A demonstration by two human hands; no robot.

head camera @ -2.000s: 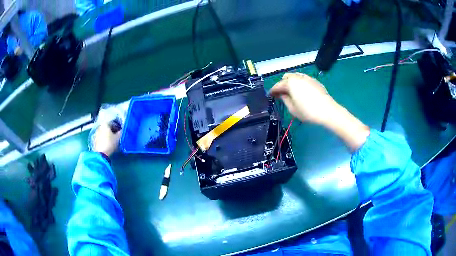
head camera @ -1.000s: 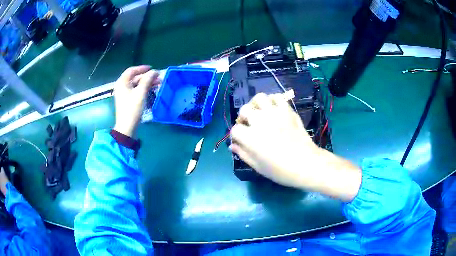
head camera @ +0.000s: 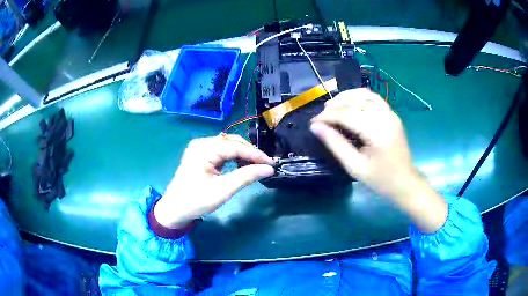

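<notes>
The black device housing (head camera: 298, 130) lies on the green bench. An orange flat flex cable (head camera: 298, 103) crosses it diagonally, and a white cable (head camera: 313, 65) runs over its top. My left hand (head camera: 215, 176) is at the housing's near left corner, thumb and forefinger tips close together; whether something small is between them I cannot tell. My right hand (head camera: 370, 136) is over the right side of the housing, fingers curled and blurred, hiding part of it and the cable's right end. What it holds, if anything, cannot be seen.
A blue bin (head camera: 201, 81) with dark screws stands left of the housing, beside a clear plastic bag (head camera: 139, 87). Black straps (head camera: 53, 156) lie far left. A black electric screwdriver (head camera: 476, 36) hangs at upper right. Thin wires lie right of the housing. A white rail (head camera: 399, 36) runs behind.
My left hand has moved from beside the blue bin to the housing's near left corner. My right hand has shifted right, uncovering the flex cable. The pale knife is out of sight. The view has shifted.
</notes>
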